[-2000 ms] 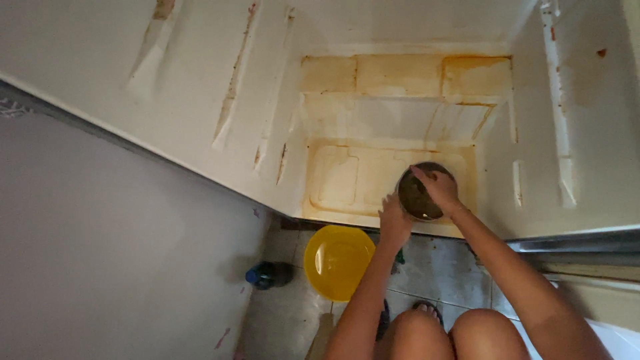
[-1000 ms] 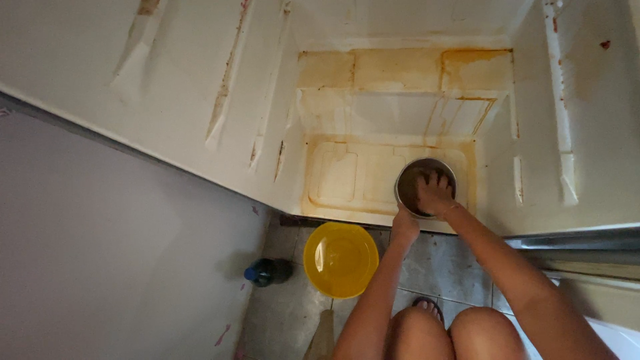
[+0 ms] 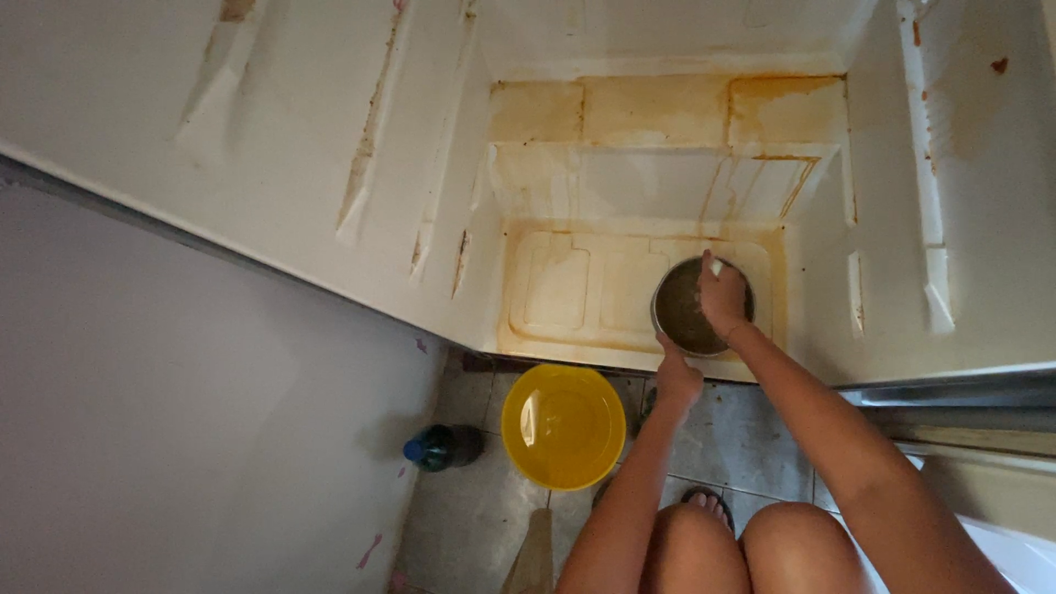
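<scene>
A round metal bowl (image 3: 681, 318) with murky liquid stands on the stained floor of a white refrigerator interior (image 3: 553, 289). My left hand (image 3: 679, 379) grips the bowl's near rim. Over the right part of the bowl is my right hand (image 3: 723, 293), its fingers around a small whitish thing (image 3: 716, 266) that shows at the far rim; what it is cannot be told. Rust-coloured stains run along the ledge (image 3: 652, 107) and down the back wall.
A yellow plastic basin (image 3: 565, 429) with clear liquid stands on the tiled floor before the refrigerator's edge. Left of it lies a dark bottle with a blue cap (image 3: 441, 448). A pale wall (image 3: 206, 396) rises at the left. My knees and sandalled foot are close below the bowl.
My right hand has moved from inside the bowl to its far right rim, and the whitish thing now shows in it. My left hand stays at the near rim.
</scene>
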